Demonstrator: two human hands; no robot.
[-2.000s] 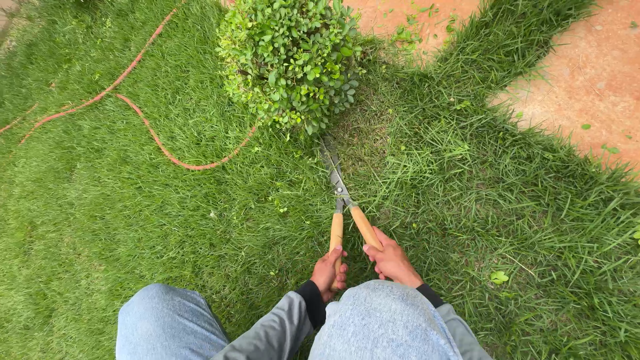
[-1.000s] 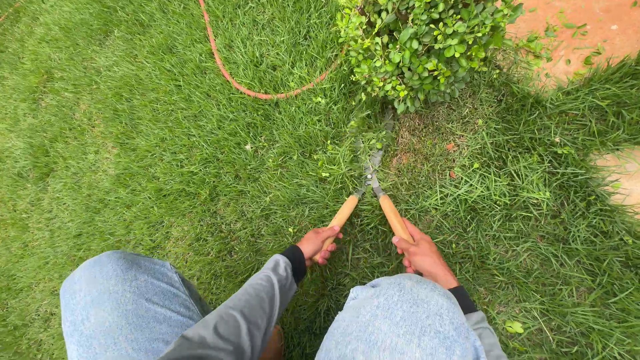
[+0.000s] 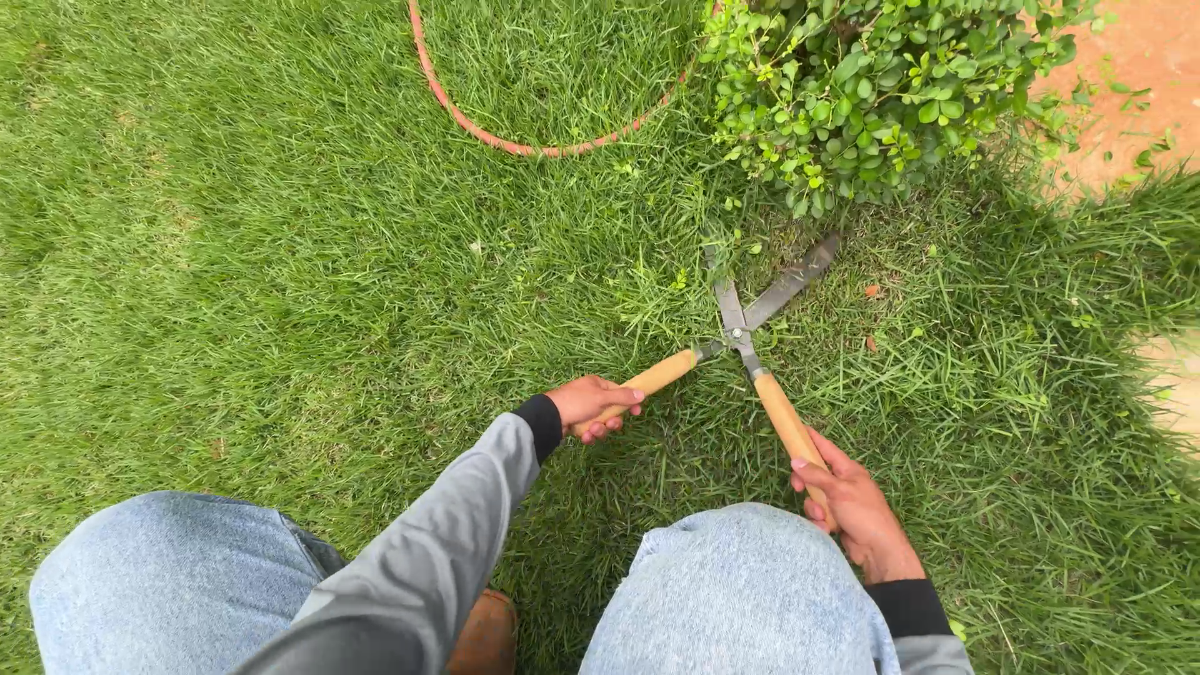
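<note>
A pair of hedge shears (image 3: pixel 738 332) with wooden handles lies low over the grass, its blades spread in a V. My left hand (image 3: pixel 596 409) is closed around the left handle, and my right hand (image 3: pixel 848 502) grips the right handle. The left blade is partly hidden among grass blades. The right blade shows almost whole, its tip just below a leafy green shrub (image 3: pixel 872 94) at the upper right. Grass (image 3: pixel 525 309) surrounds the shears.
An orange hose (image 3: pixel 525 148) curves over the lawn and passes towards the shrub. Reddish paving (image 3: pixel 1116 112) with leaf clippings borders the shrub at right; a paler slab (image 3: pixel 1172 384) lies lower. My denim-covered knees and a brown shoe (image 3: pixel 487 633) are at the bottom.
My hands have moved apart on the handles, and the shears' blades have gone from nearly together to wide apart. The view has shifted left and come closer to the grass.
</note>
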